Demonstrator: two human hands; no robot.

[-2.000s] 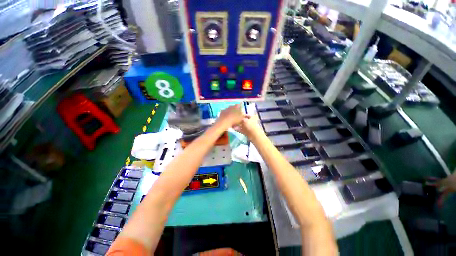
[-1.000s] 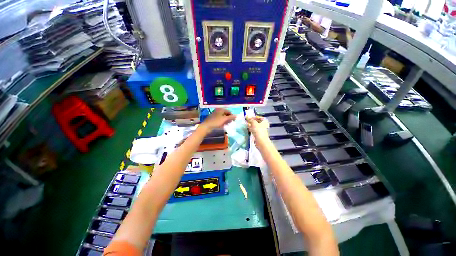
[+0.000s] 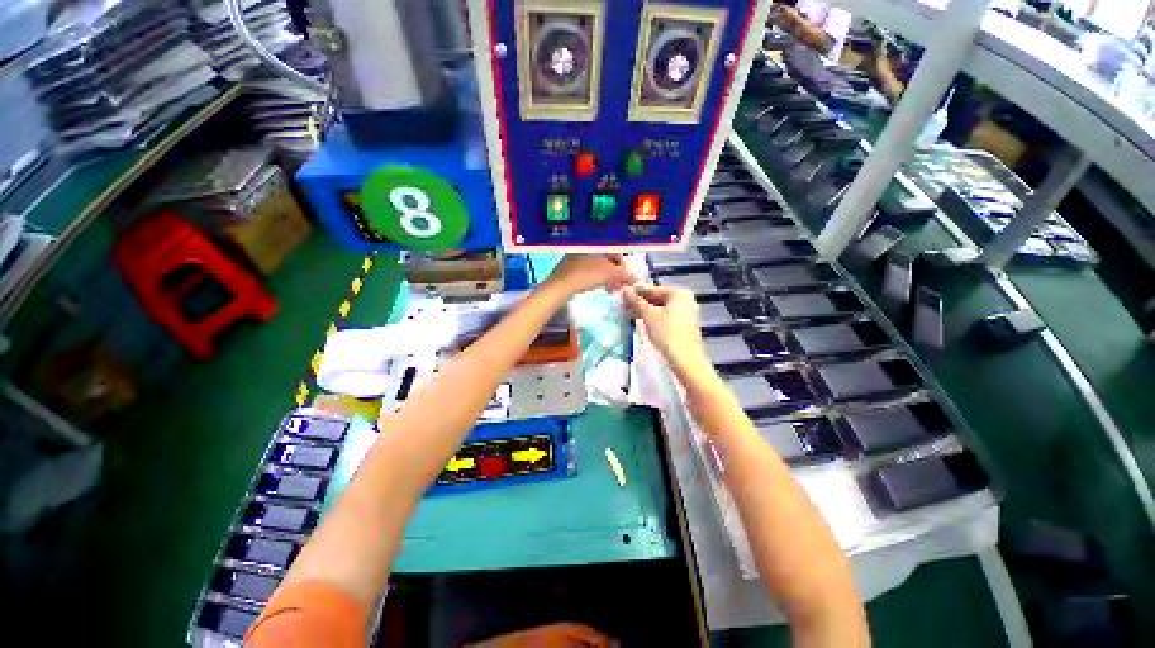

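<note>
My left hand point(image 3: 590, 272) and my right hand point(image 3: 668, 314) are close together just below the control box point(image 3: 621, 127). Their fingertips nearly meet, partly hidden by the box edge; something small and whitish shows there, but whether either hand grips it is unclear. A crumpled white wipe or film point(image 3: 605, 370) lies under and in front of them. The orange-brown press fixture point(image 3: 557, 349) is left of the wipe, partly behind my left forearm, with a dark piece on it. Its silver base plate point(image 3: 547, 390) sits above the blue front block point(image 3: 497, 462).
Trays of dark pieces stand at right point(image 3: 851, 380) and lower left point(image 3: 272, 517). The blue press head point(image 3: 332, 190) is left of the control box. A thin yellowish stick point(image 3: 616, 467) lies on the green mat. A red stool point(image 3: 196, 285) and the conveyor point(image 3: 963, 304) flank the bench.
Against one second ago, my left hand has moved right, towards my right hand, closing the gap between them. My right hand stays near the same place. The view has shifted slightly.
</note>
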